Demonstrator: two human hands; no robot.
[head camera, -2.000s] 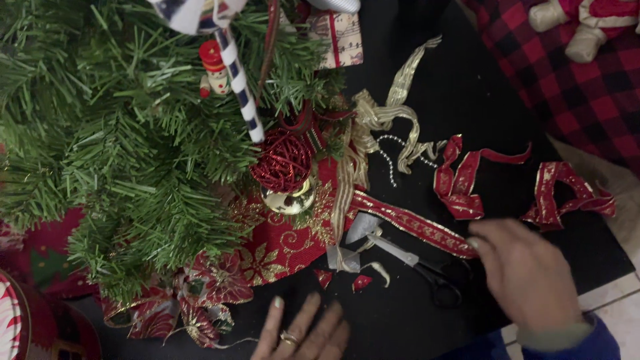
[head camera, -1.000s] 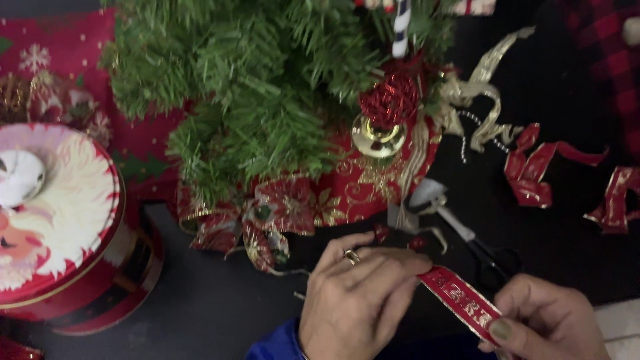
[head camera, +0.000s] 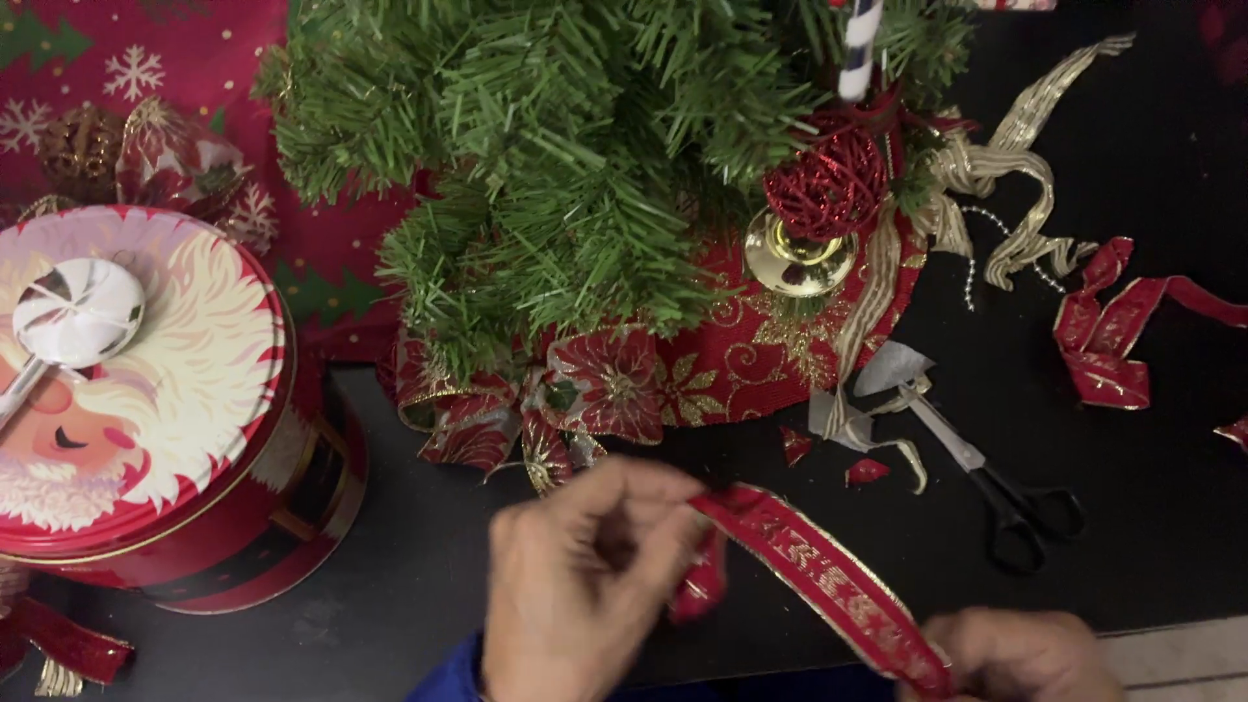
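Observation:
A red ribbon with gold edges and gold lettering (head camera: 829, 575) stretches between my hands near the table's front edge. Thumb and fingers of my left hand (head camera: 595, 575) pinch its upper end, and a short piece of it hangs beneath them. My right hand (head camera: 1014, 658), partly cut off by the lower frame edge, grips the other end. Black-handled scissors (head camera: 960, 448) lie on the dark table to the right of the ribbon. Small red scraps (head camera: 866, 472) and a gold ribbon end are beside the blades.
An artificial Christmas tree (head camera: 556, 166) stands above, over a red and gold tree skirt (head camera: 751, 380), with a red ball ornament (head camera: 829, 180) and a gold bell (head camera: 799, 258). A round Santa tin (head camera: 214, 546) is at left. Gold ribbon (head camera: 1033, 185) and red ribbon curls (head camera: 1102, 341) lie right.
Two seconds ago the ribbon lay by the scissors with my right hand at its end; now both hands hold it nearer the front edge. The view has shifted left.

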